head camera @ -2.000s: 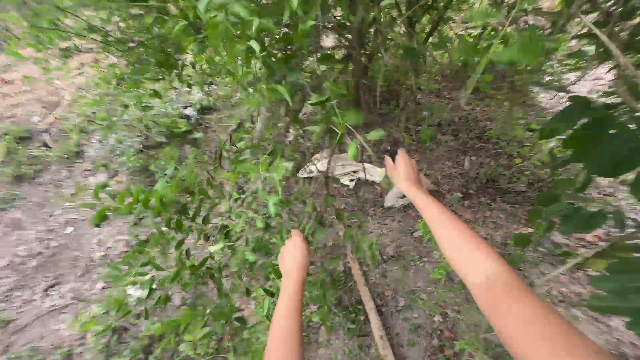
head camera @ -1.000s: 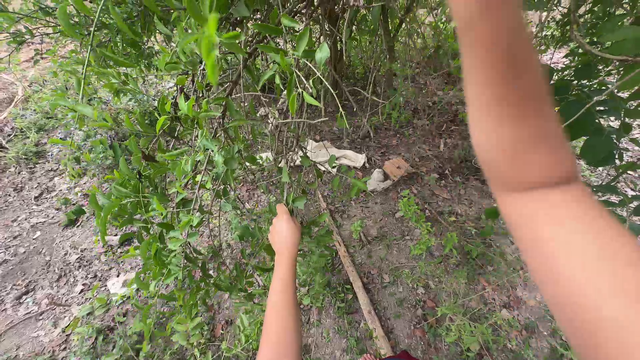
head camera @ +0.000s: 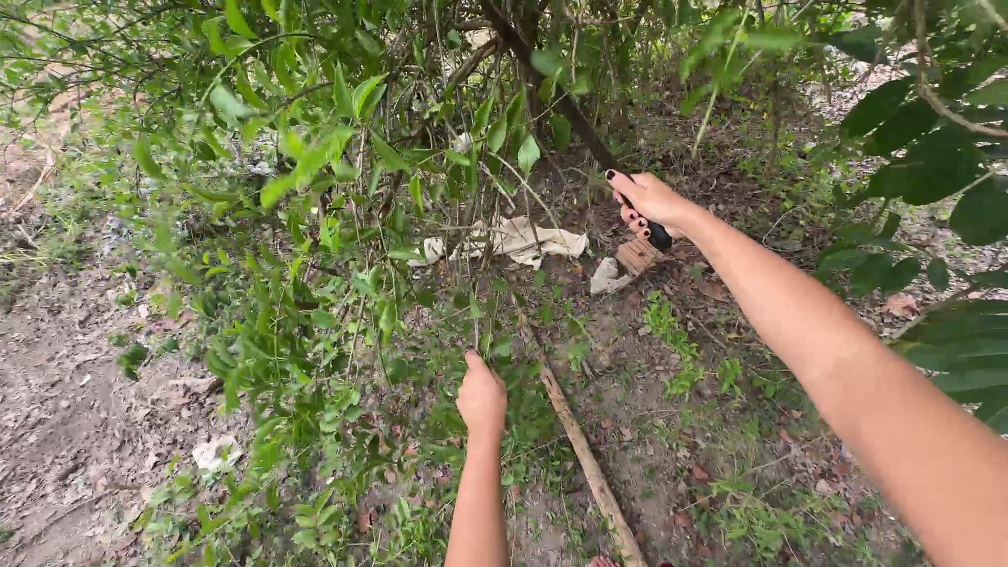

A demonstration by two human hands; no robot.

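Observation:
My right hand [head camera: 650, 206], right of centre, grips the black handle of a long dark blade, likely a machete [head camera: 579, 122]. The blade runs up and left into the shrub, its far end among the branches. Below and to the left, my left hand [head camera: 482, 394] is closed around thin leafy stems of the shrub [head camera: 370, 260]; the stems rise from the fist toward the blade's side of the bush. Leaves hide part of the stems.
A long wooden pole [head camera: 579, 441] lies on the ground just right of my left hand. Beyond it are a pale crumpled cloth [head camera: 524, 240], a whitish stone-like lump [head camera: 608, 277] and a reddish-brown block [head camera: 639, 256]. Broad dark leaves [head camera: 913, 142] hang at the right.
My right hand has come down from the top of the view, where it was out of frame a second ago, and the blade now shows among the branches. My left hand stays closed low on the stems.

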